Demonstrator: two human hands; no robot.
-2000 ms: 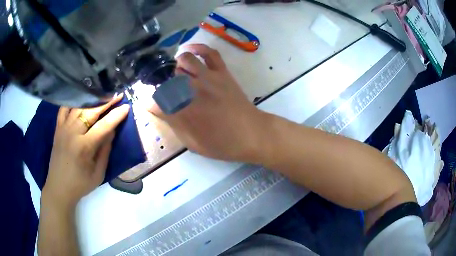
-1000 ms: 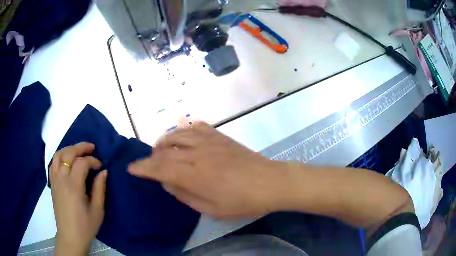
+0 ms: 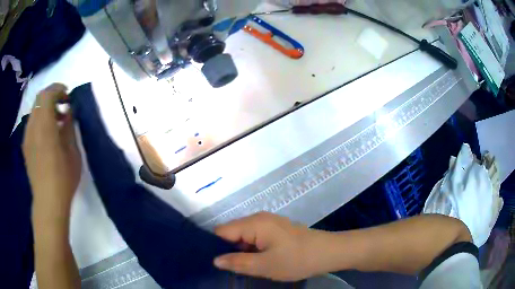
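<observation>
A dark navy cut panel (image 3: 135, 211) runs as a long folded band from the upper left down to the table's near edge. My left hand (image 3: 51, 141) is at its upper end, fingers curled on the cloth; the exact grip is partly hidden. My right hand (image 3: 271, 245) pinches its lower right part between thumb and fingers. The sewing machine head (image 3: 141, 34) stands over the bright bed (image 3: 243, 96), with the grey block (image 3: 220, 70) beside the needle area. No cloth lies under the needle area.
Orange and blue snips (image 3: 274, 36), a dark red screwdriver handle (image 3: 320, 8), a long black-handled tool (image 3: 437, 53) and a whitish square (image 3: 372, 43) lie behind. More navy cloth (image 3: 42, 42) is at left. A ruler strip (image 3: 339, 155) edges the table. White cloth (image 3: 463, 192) and a blue crate (image 3: 404, 183) are at right.
The panel has left the needle area and moved down and left. Since one second ago, my left hand has moved up and my right hand down and right, stretching the panel between them.
</observation>
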